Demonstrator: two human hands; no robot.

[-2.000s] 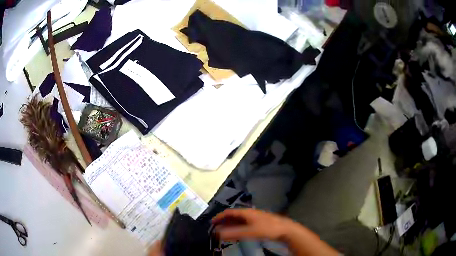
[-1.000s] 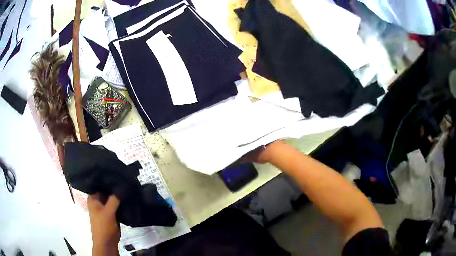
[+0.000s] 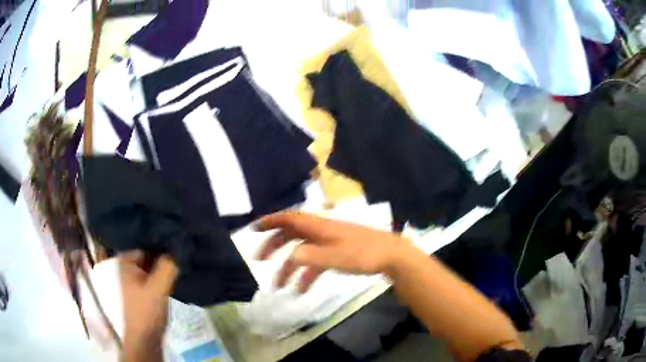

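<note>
My left hand [image 3: 145, 283] grips a bunched piece of black fabric [image 3: 159, 219] at the lower left, held over the table's paper and the edge of the folded fabric. My right hand [image 3: 319, 247] is open, fingers spread and blurred, above crumpled white sheets [image 3: 283, 307] near the front edge. The folded dark purple fabric [image 3: 262, 148] lies beyond my hands, with a white paper strip [image 3: 221, 159] on top. Another black fabric piece [image 3: 397, 141] lies on tan paper [image 3: 322, 134] to the right.
A feather duster [image 3: 49, 162] and a brown wooden stick [image 3: 91, 92] lie at the left. A printed sheet [image 3: 188, 329] shows partly below my left hand. White sheets [image 3: 453, 106] lie at the far right. Scraps [image 3: 559, 290] are heaped below the table edge.
My right hand has come out from by the white sheets and is open above them. The dark object seen there is no longer visible. The held black fabric is more spread.
</note>
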